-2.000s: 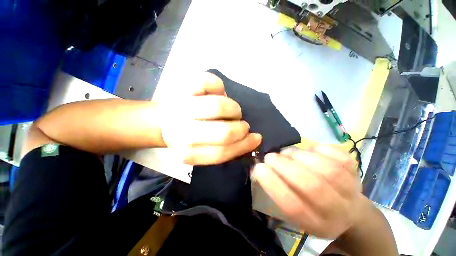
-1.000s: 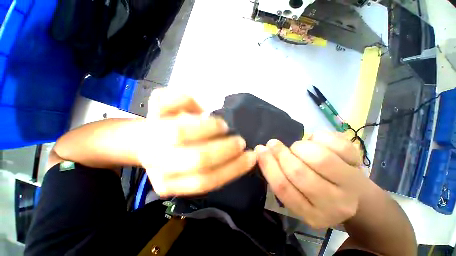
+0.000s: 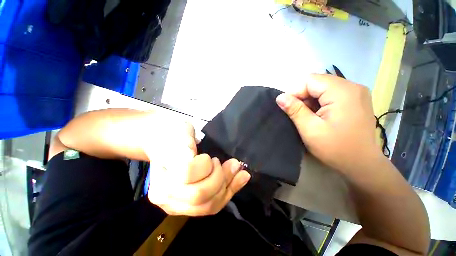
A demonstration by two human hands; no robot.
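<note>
A black fabric piece (image 3: 255,127) is held over the near edge of the white table, its wide end lying towards the machine. My left hand (image 3: 200,177) grips its near left part, thumb and finger pinched at a tiny shiny metal piece (image 3: 243,165) on the fabric. My right hand (image 3: 335,115) holds the fabric's upper right edge between thumb and fingers. The fabric hangs down towards my lap, where it blends with my dark clothing.
Dark snips (image 3: 338,71) lie behind my right hand, their handles hidden. The machine's brassy clamp (image 3: 314,7) is at the top. Yellow tape (image 3: 391,75) and a black cord (image 3: 417,108) are at the right. A blue tote (image 3: 35,75) and black pieces (image 3: 107,30) are at the left.
My right hand has moved from the metal piece up to the fabric's far right edge. The fabric is spread wider. My left hand is still pinched at its near part. The view has shifted.
</note>
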